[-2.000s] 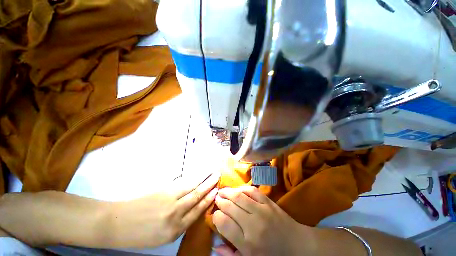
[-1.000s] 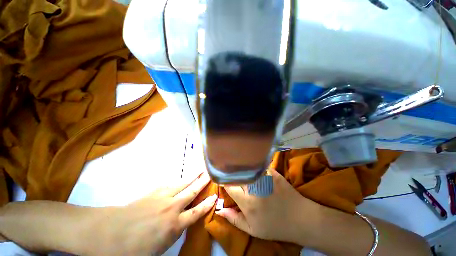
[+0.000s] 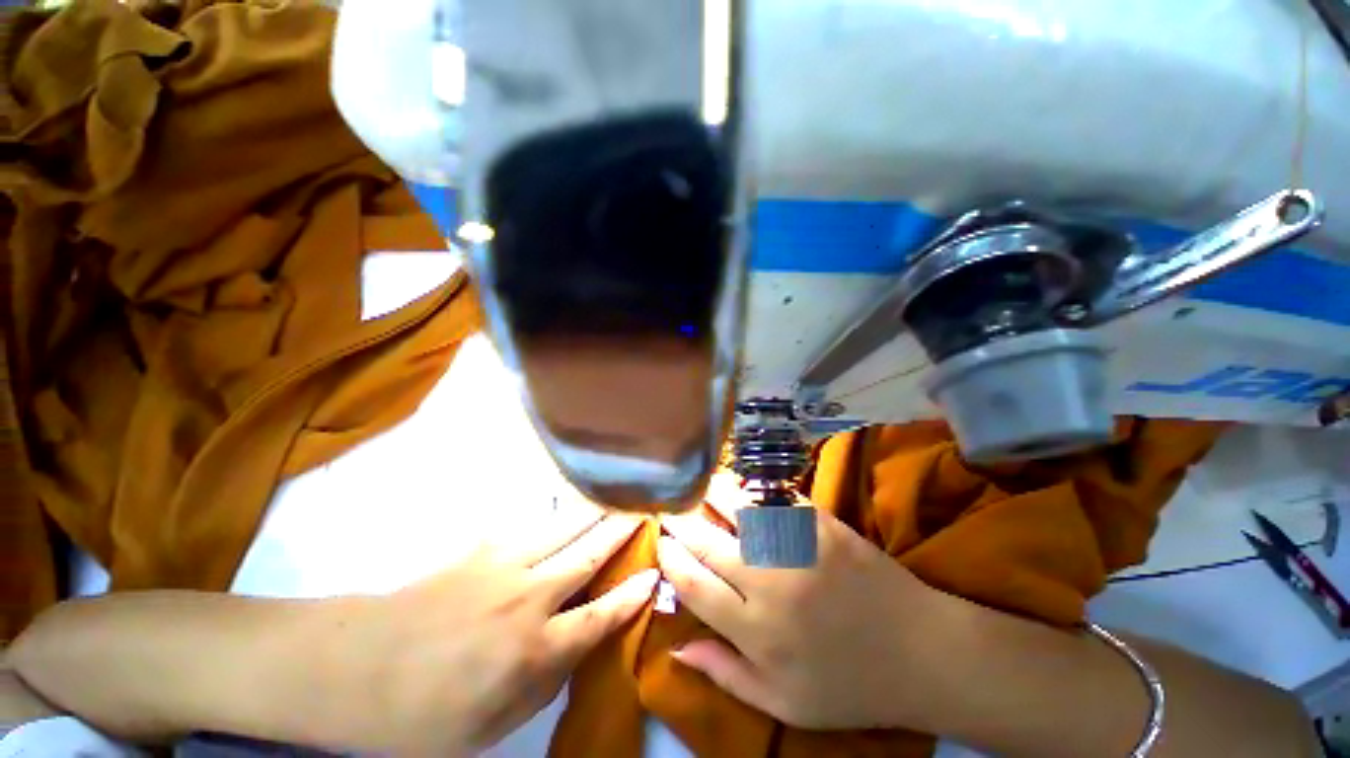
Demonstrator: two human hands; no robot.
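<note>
Rust-brown cloth [image 3: 629, 666] lies between my hands and hangs toward me, with a small white tag [image 3: 665, 595] on it. My left hand [image 3: 444, 637] lies flat at its left, fingertips on the cloth. My right hand [image 3: 814, 622] has its fingertips on the cloth from the right, thumb tucked in, below the knurled grey knob [image 3: 777, 536]. More of the garment piece [image 3: 962, 518] is bunched at the right under the arm of the white sewing machine [image 3: 1096, 104]. The chrome cover [image 3: 607, 267] hides the needle and presser foot area.
A large rust-brown garment pile [image 3: 193, 267] lies at the left, with strap-like ends. The larger grey tension knob [image 3: 1025, 393] juts from the machine face. Dark pointed snips [image 3: 1303, 575] lie at the far right on the white table [image 3: 385, 474].
The view has shifted, so the chrome cover sits further left. My right hand moved from beside my left fingers to under the knurled knob. A small white tag now shows between the hands.
</note>
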